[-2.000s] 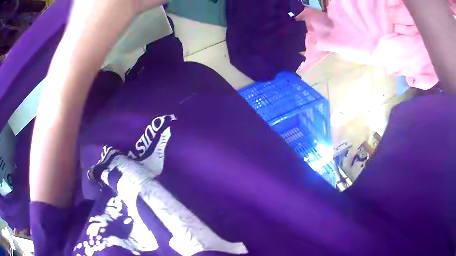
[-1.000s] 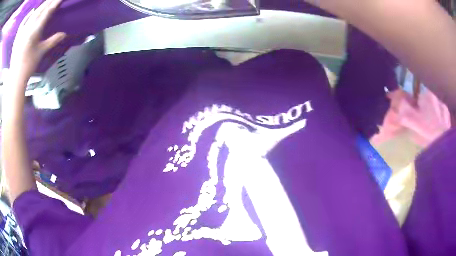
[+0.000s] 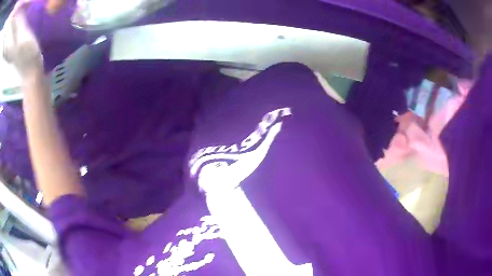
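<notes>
Dark purple cloth lies on the padded pressing table (image 3: pixel 243 11), which crosses the top of view. My left hand (image 3: pixel 22 46) is blurred at the upper left, against purple cloth (image 3: pixel 56 32); its fingers are partly cut off and its grip is unclear. The silvery steam iron (image 3: pixel 116 12) shows at the top left, right of my left hand and cut off by the top edge. What holds it is hidden. My right hand is out of view; only a blurred part of the arm shows at the upper right edge.
A pale panel (image 3: pixel 237 42) runs below the padded edge. A vented off-white housing (image 3: pixel 67 73) stands at left. Dark purple folds (image 3: pixel 140 124) hang below the table. Pink pieces (image 3: pixel 418 143) lie at right, with a sliver of blue plastic (image 3: pixel 389 186) below them.
The iron has moved from the top middle to the top left. My left hand has shifted slightly at the upper left. The right forearm has moved towards the right edge. The view has tilted.
</notes>
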